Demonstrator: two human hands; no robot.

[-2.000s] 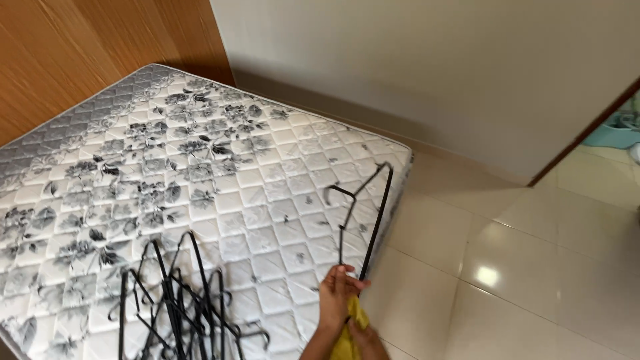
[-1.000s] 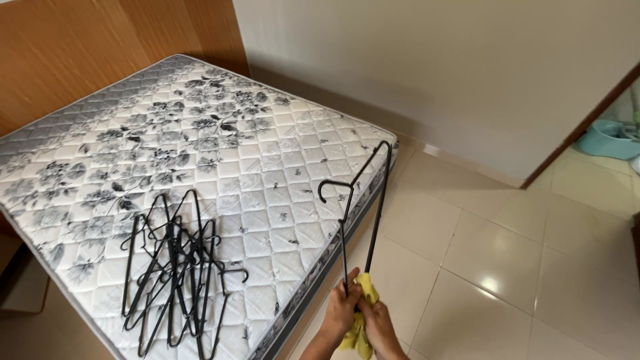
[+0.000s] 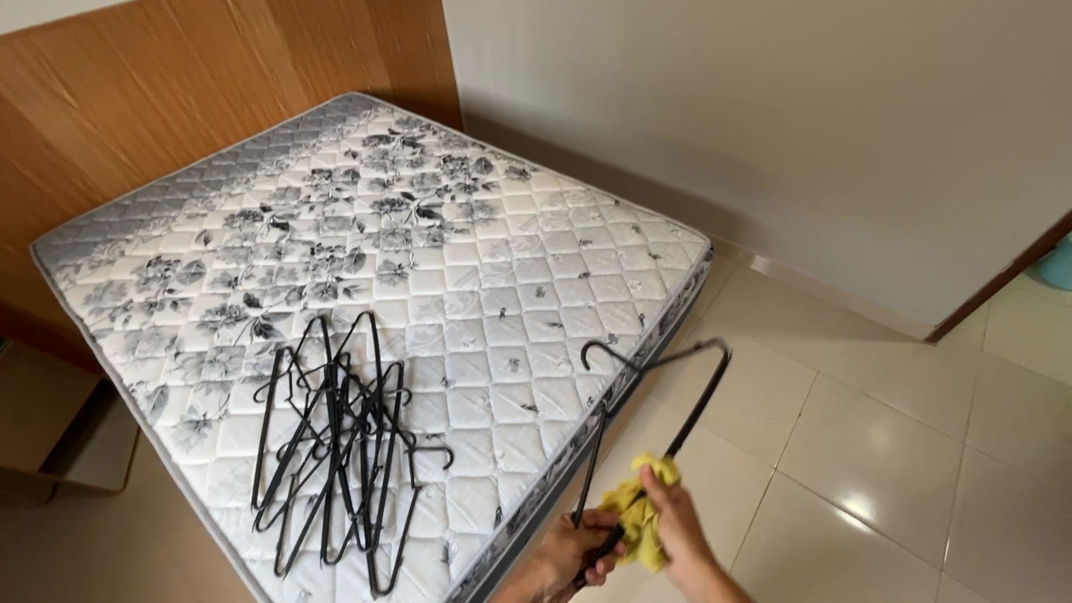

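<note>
A black clothes hanger [image 3: 697,400] is held up beyond the right edge of the bed, its hook pointing left. My left hand [image 3: 578,548] grips its lower end at the bottom of the view. My right hand [image 3: 677,521] presses a crumpled yellow cloth [image 3: 643,511] around the hanger's long bar, just above and right of the left hand. A tangled pile of black hangers [image 3: 335,444] lies on the near part of the quilted, flower-printed mattress [image 3: 519,335], left of my hands.
A wooden panel [image 3: 234,75] stands behind the mattress, and a plain wall [image 3: 754,126] runs along the right. Pale floor tiles [image 3: 863,502] lie right of the bed. Part of a light blue container [image 3: 1057,266] shows at the right edge.
The held hanger has tilted, its hook now at the mattress edge. My right hand has moved with the yellow cloth up along its bar, away from my left hand. The pile looks unchanged.
</note>
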